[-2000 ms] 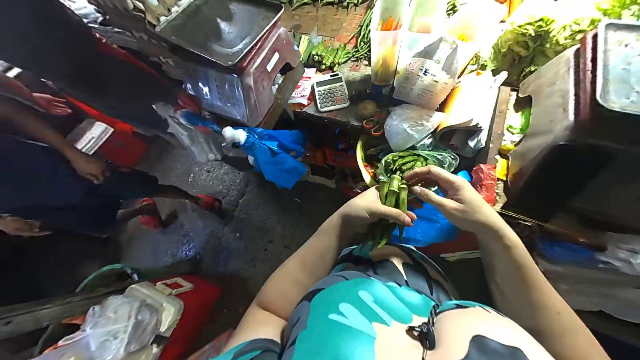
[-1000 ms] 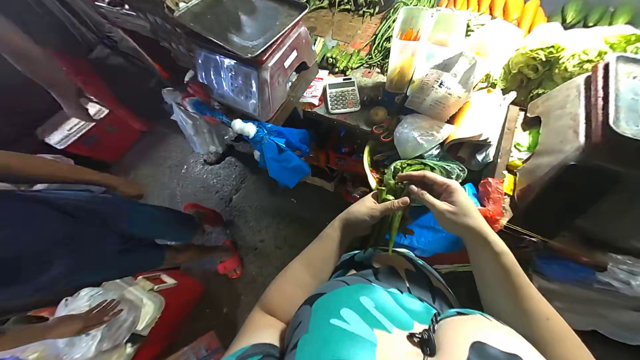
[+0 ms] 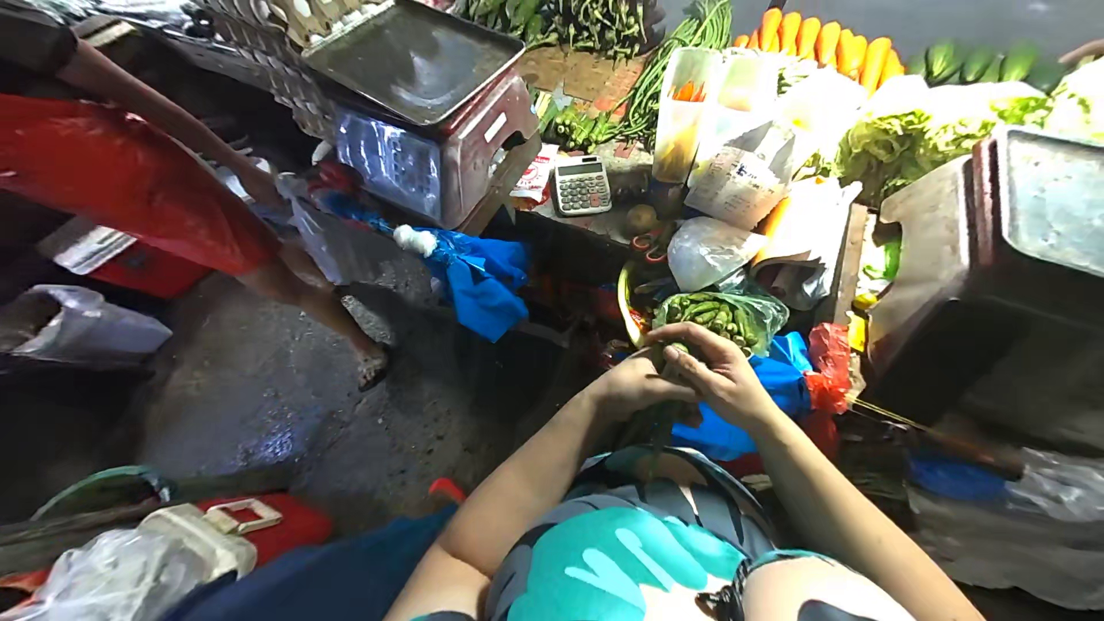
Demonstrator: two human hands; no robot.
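Note:
My left hand (image 3: pixel 640 385) is closed around green bean pods, which hang dimly below it in front of my body. Against it, my right hand (image 3: pixel 718 369) pinches the upper end of the pods with thumb and fingers. Just beyond both hands lies an open clear plastic bag (image 3: pixel 766 317) holding cut green pods (image 3: pixel 707 312). A blue plastic bag (image 3: pixel 780 384) with a red plastic bag (image 3: pixel 830 366) beside it is to the right of my right hand. The fingers hide much of what they hold.
Ahead are a calculator (image 3: pixel 582 185), red-handled scissors (image 3: pixel 649 247), carrots (image 3: pixel 828 47) and lettuce (image 3: pixel 888 142). Weighing scales stand at left (image 3: pixel 414 60) and right (image 3: pixel 1056 198). A blue bag (image 3: pixel 487 280) hangs left of centre. A person in red shorts (image 3: pixel 129 181) is at far left.
The long stalks seen upright between my hands two seconds ago no longer show above them. A person in red shorts has come into view at left; the people in dark clothing there have shifted.

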